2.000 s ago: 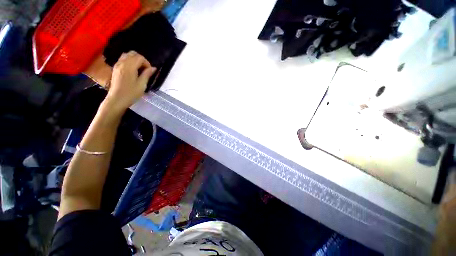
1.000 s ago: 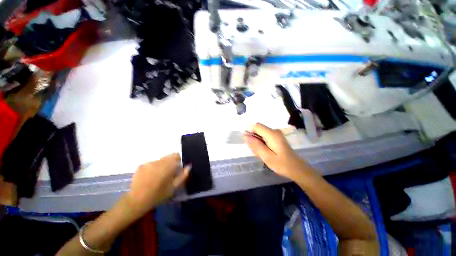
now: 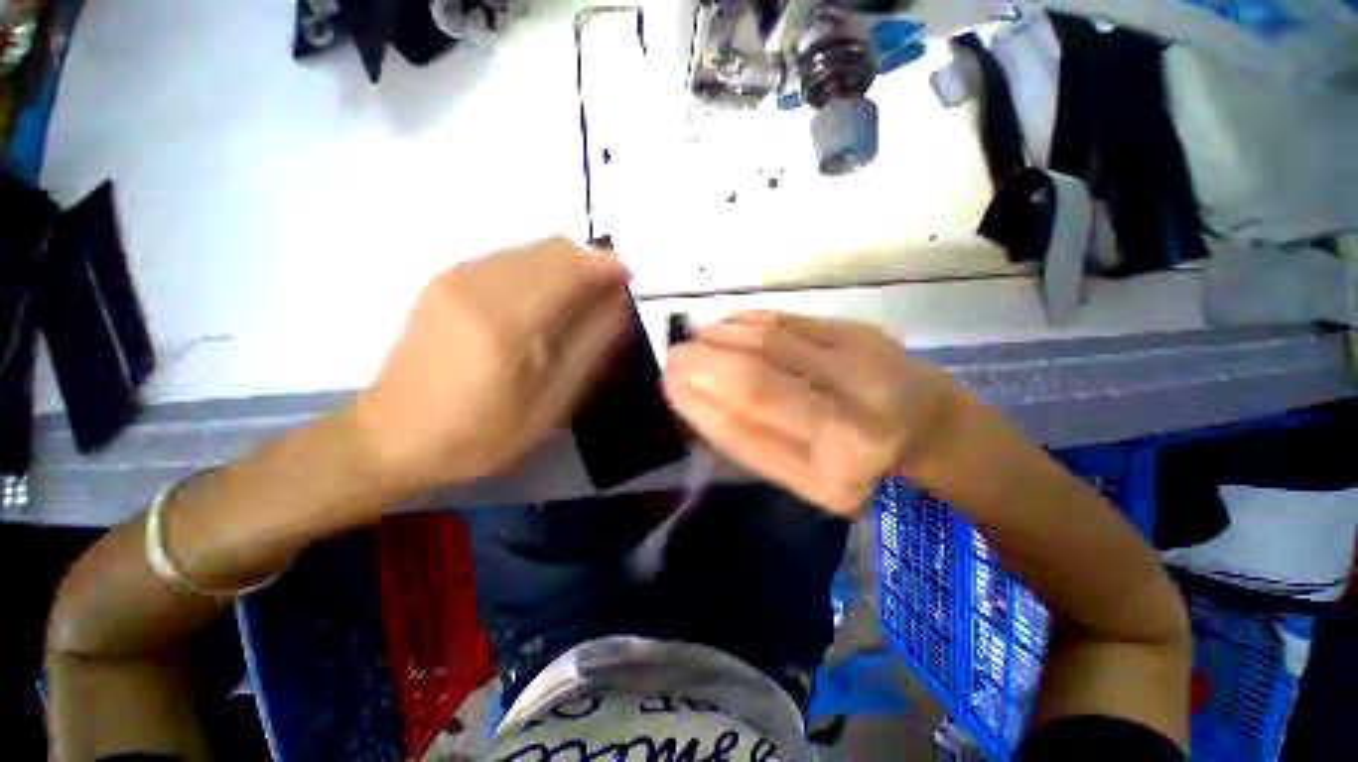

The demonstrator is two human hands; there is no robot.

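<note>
A black panel [image 3: 629,414] lies at the table's front edge, below the machine bed. My left hand [image 3: 499,365] is on its upper left part, with the fingertips at its top; the hand is slightly blurred. My right hand [image 3: 812,402] is just right of the panel, fingers together, holding a thin strip. The strip's dark end [image 3: 679,328] shows above the fingers, and a blurred pale length seems to hang below them. The presser foot area [image 3: 737,67] is above both hands, apart from them.
Black panels [image 3: 93,320] lie at the far left edge. Black and grey strips [image 3: 1124,149] lie on the right. A ribbed grey knob [image 3: 845,131] is beside the needle area. Dark cut pieces [image 3: 380,30] are at the top left. Blue crates [image 3: 953,596] and a red crate [image 3: 428,618] are below the table.
The view has moved closer to the machine bed. My left hand has come over the black panel, and my right hand has moved close beside it. The panel is now tilted and partly covered.
</note>
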